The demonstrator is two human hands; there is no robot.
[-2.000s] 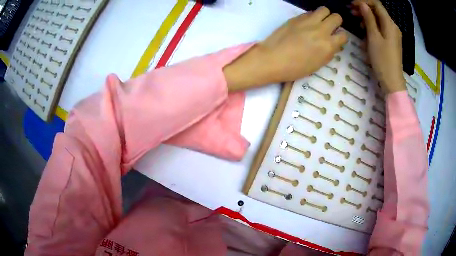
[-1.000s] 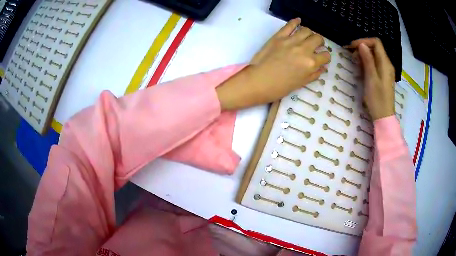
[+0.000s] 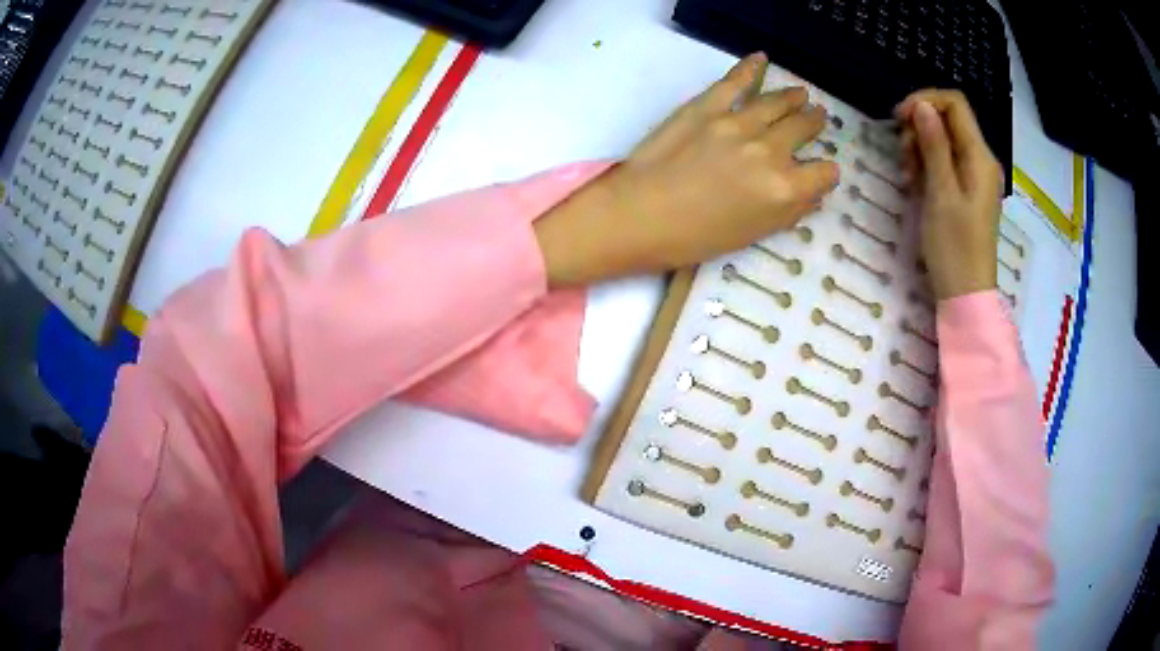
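A white fixture board (image 3: 763,439) with a tan edge lies tilted in front of me. Its dumbbell cutouts look mostly tan. Small round metal parts (image 3: 669,417) sit in the left ends of the leftmost column; the nearest cutout is filled at both ends. My left hand (image 3: 725,172) lies palm down over the board's far left part, fingers spread, with nothing visible in it. My right hand (image 3: 952,191) is over the board's far right part, thumb and index finger close together. Blur hides whether it holds anything. My hands and right sleeve cover some cutouts.
A black parts tray (image 3: 890,38) lies against the board's far end. Another black tray (image 3: 471,10) is at the top, with more black trays (image 3: 1094,95) at far right. A similar fixture board (image 3: 115,153) lies at the left table edge. Yellow and red tape lines cross the table.
My right hand has come back from the black tray to the board's far end. My left hand has moved slightly nearer and its fingers are more spread. The whole view has shifted a little.
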